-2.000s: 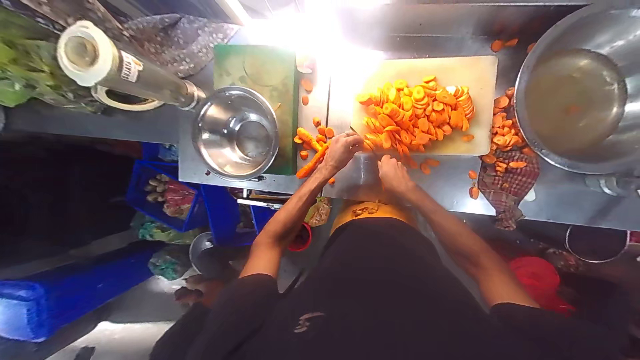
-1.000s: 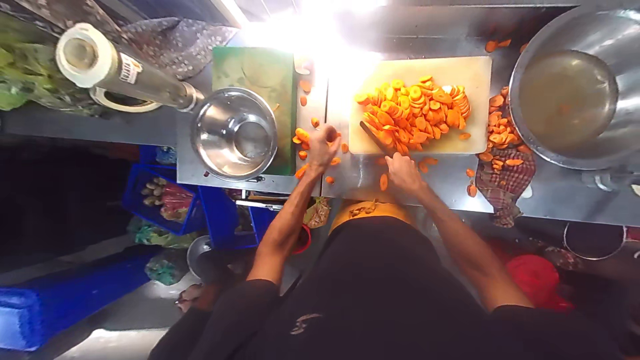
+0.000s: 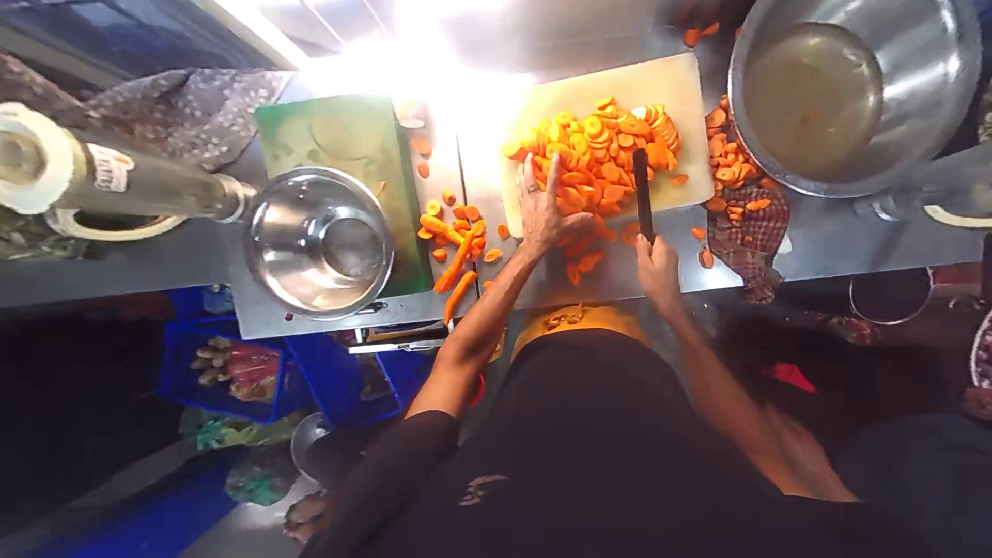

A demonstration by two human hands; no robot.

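A heap of sliced carrots (image 3: pixel 597 155) covers much of the pale cutting board (image 3: pixel 674 85). My left hand (image 3: pixel 542 209) lies at the heap's lower left edge, fingers spread and touching slices; a ring shows on one finger. My right hand (image 3: pixel 657 267) grips a knife (image 3: pixel 642 194) by its handle, the dark blade pointing away from me over the right part of the heap. Some slices lie on the metal counter between my hands, near the board's front edge. Whole carrots (image 3: pixel 457 260) and loose pieces sit left of my left forearm.
A steel bowl (image 3: pixel 271 263) stands partly on a green cutting board (image 3: pixel 349 116) at left. A large metal basin (image 3: pixel 744 147) holding cloudy liquid is at right, beside more slices (image 3: pixel 728 159) and a checked cloth (image 3: pixel 752 248). Blue crates (image 3: pixel 221 407) are below the counter.
My left hand has moved right from beside the whole carrots to the heap. My right hand, with the knife, has also moved right. The board now sits tilted.
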